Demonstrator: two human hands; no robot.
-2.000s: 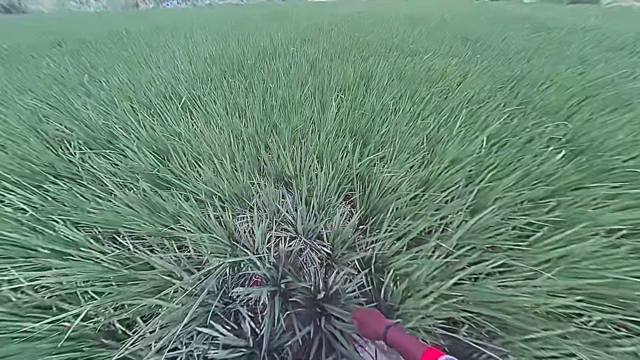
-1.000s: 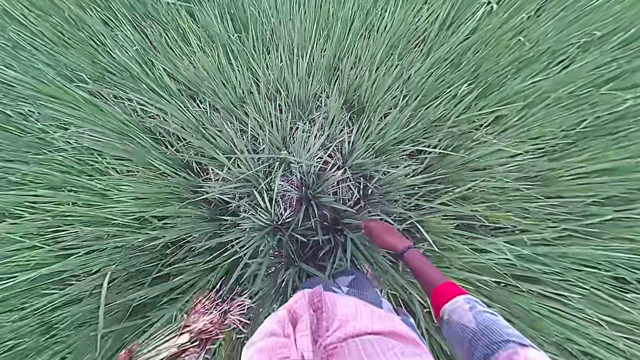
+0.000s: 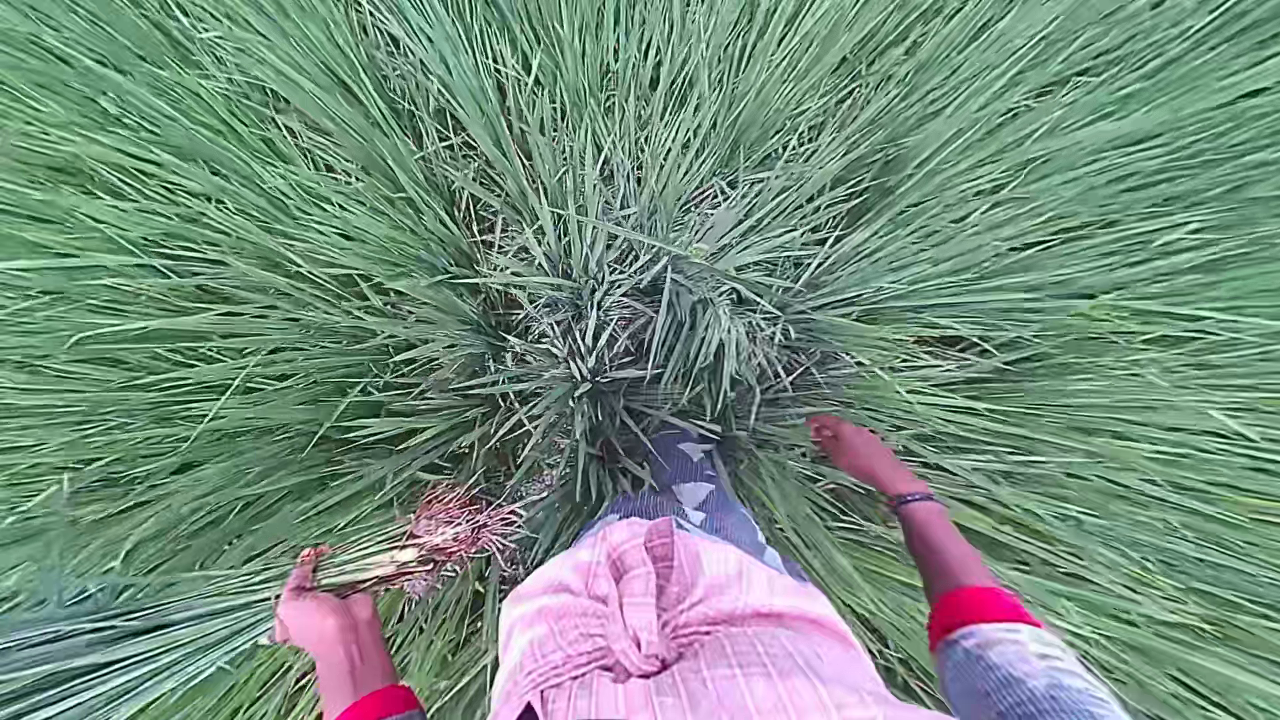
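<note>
At the lower left, my left hand [image 3: 330, 620] is closed around a bundle of long green grass-like stalks [image 3: 130, 640]. The bundle's reddish-brown root ends [image 3: 465, 530] point right, toward my legs. My right hand [image 3: 850, 450], with a dark bracelet at the wrist, is at the right of my legs, among the tall green blades. Its fingers look curled, but the blades and blur hide whether it grips any of them.
Dense, tall green grass-like plants [image 3: 1000, 200] surround me on all sides. Darker, bent blades [image 3: 590, 370] lie just ahead of my legs. A pink checked cloth [image 3: 690, 630] is knotted at my waist over blue patterned clothing [image 3: 690, 480].
My left hand has come into view, holding the bundle whose root ends showed at the lower left a second ago. The view has tilted down since the earliest frame.
</note>
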